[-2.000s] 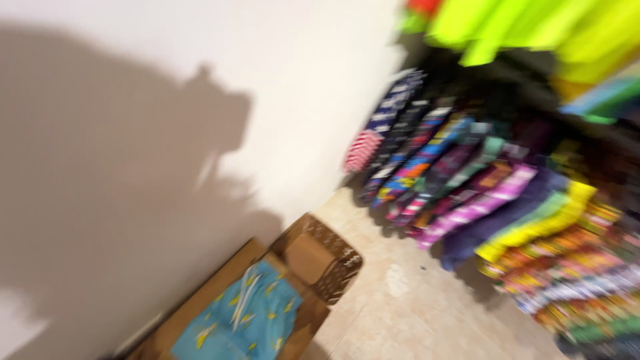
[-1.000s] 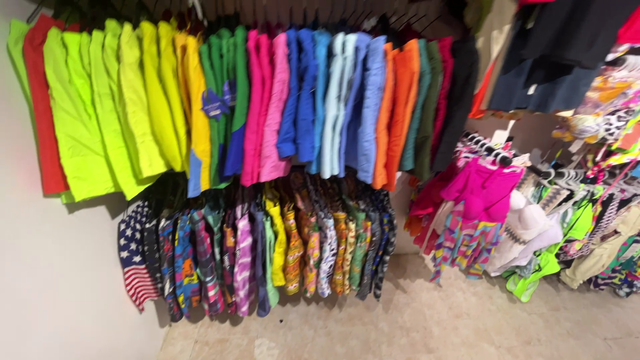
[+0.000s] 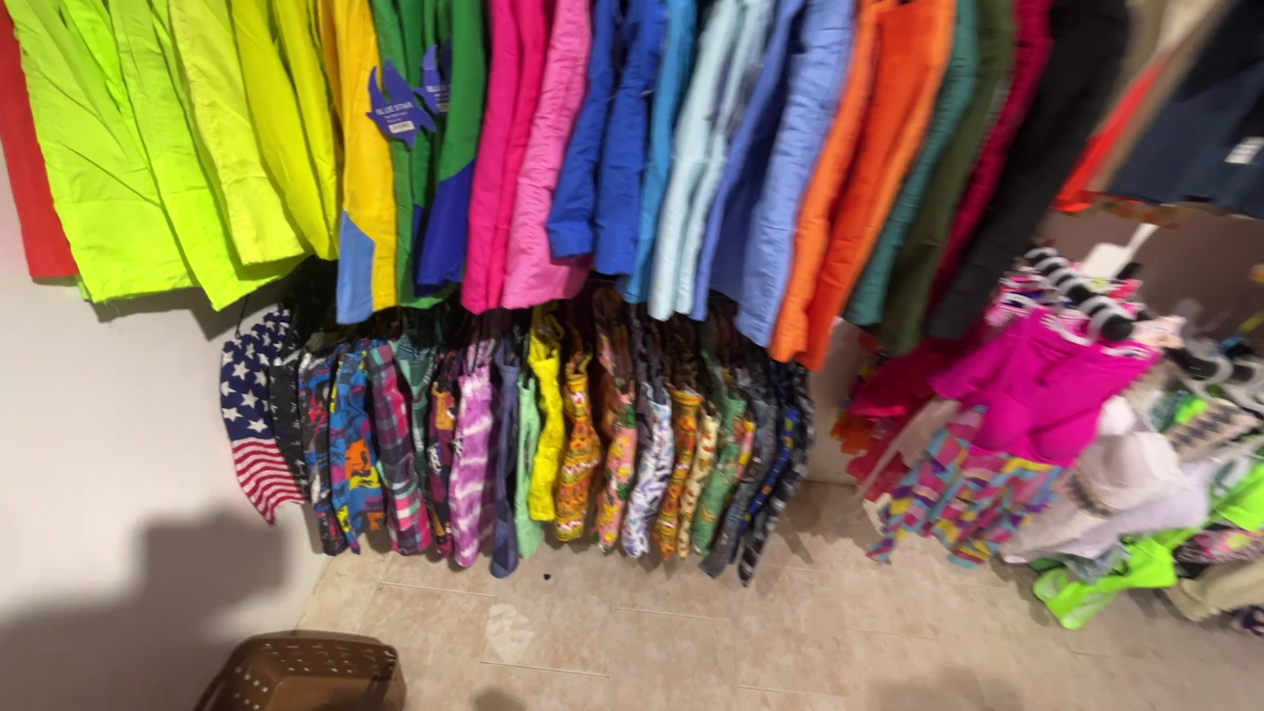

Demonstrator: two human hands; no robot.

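Note:
Neither my left hand nor my right hand is in view. Across the top hang solid-coloured shorts, among them neon yellow-green ones, pink ones and orange ones. A purple paper tag bearing writing hangs at a green pair. Below is a row of patterned garments, with a stars-and-stripes piece at its left end and a purple-white one farther along. On the right, a magenta top hangs by striped hangers, close to white and neon green swimwear.
A brown perforated basket stands at the lower left, near the white wall, on which a dark shadow falls. Beige tiled floor runs below the racks. Dark garments hang at the upper right.
The view has swung from the wall to the clothes racks, then moved lower. The blue patterned cloth seen beside the basket two seconds ago is out of view.

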